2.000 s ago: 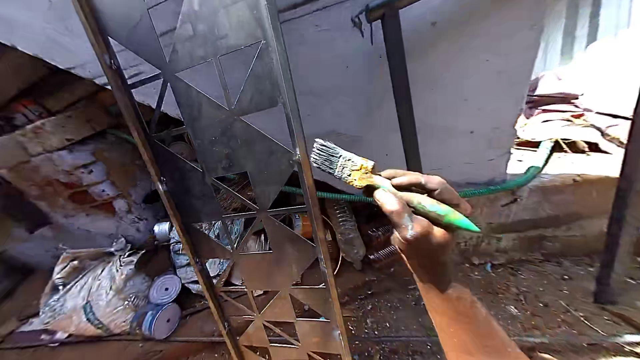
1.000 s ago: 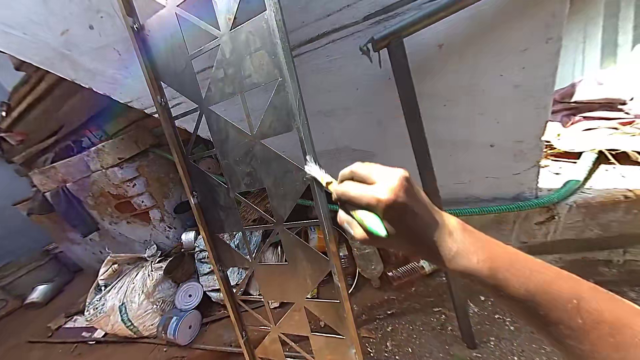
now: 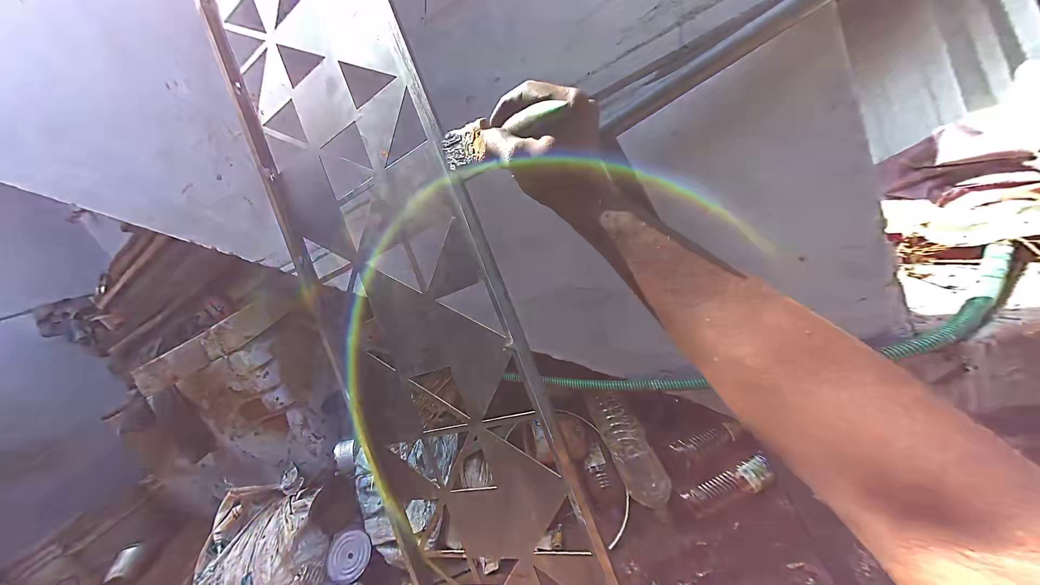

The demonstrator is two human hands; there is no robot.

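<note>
My right hand [image 3: 552, 126] grips a paintbrush [image 3: 465, 145], its bristles pressed to the right edge bar of a tall metal panel [image 3: 496, 496] with triangular cut-outs. The fingers hide most of the handle; a bit of green shows between them. The panel leans at a slant, its upper part bright with glare. My left hand is outside the view.
A metal pipe [image 3: 715, 61] slopes behind my wrist. A green ribbed hose [image 3: 946, 329] runs along the wall's foot. Below lie coil springs [image 3: 715, 486], a plastic bottle [image 3: 630, 455] and a woven sack [image 3: 264, 532]. Broken brickwork [image 3: 252, 382] stands at left.
Two seconds ago the brush was held clear, right of the panel. My right hand has since brought it to the edge bar and moved up along it.
</note>
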